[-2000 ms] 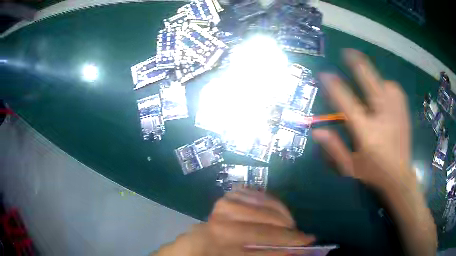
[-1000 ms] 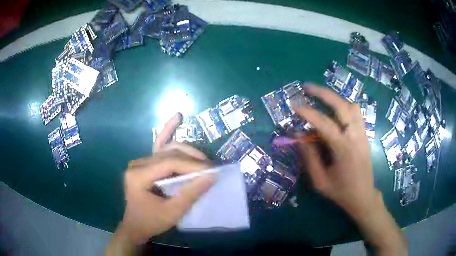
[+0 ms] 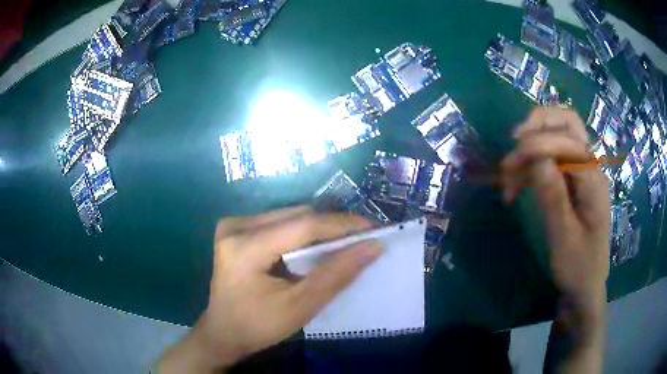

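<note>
My left hand (image 3: 285,274) holds a white pad (image 3: 373,292) near the front edge of the bench, thumb on its face. The pad has a toothed lower edge and a few dark dots on its top edge. My right hand (image 3: 556,164) is blurred and holds thin orange tweezers (image 3: 579,166), to the right of the pad. Their tip is too blurred to make out. Circuit boards (image 3: 398,175) lie just beyond the pad, some partly hidden by it and my left hand. A slanting row of boards (image 3: 384,80) lies further back, partly lost in glare.
A board pile (image 3: 99,102) lies at the left, with more boards (image 3: 249,18) at the back. Another group of boards (image 3: 622,117) spreads along the right side. The green bench top (image 3: 175,241) has a curved front edge. A pale speck (image 3: 447,261) lies right of the pad.
Since one second ago, the pad and my left hand have moved right. My right hand has moved right, away from the middle boards. Several middle boards lie in different positions, now more spread out.
</note>
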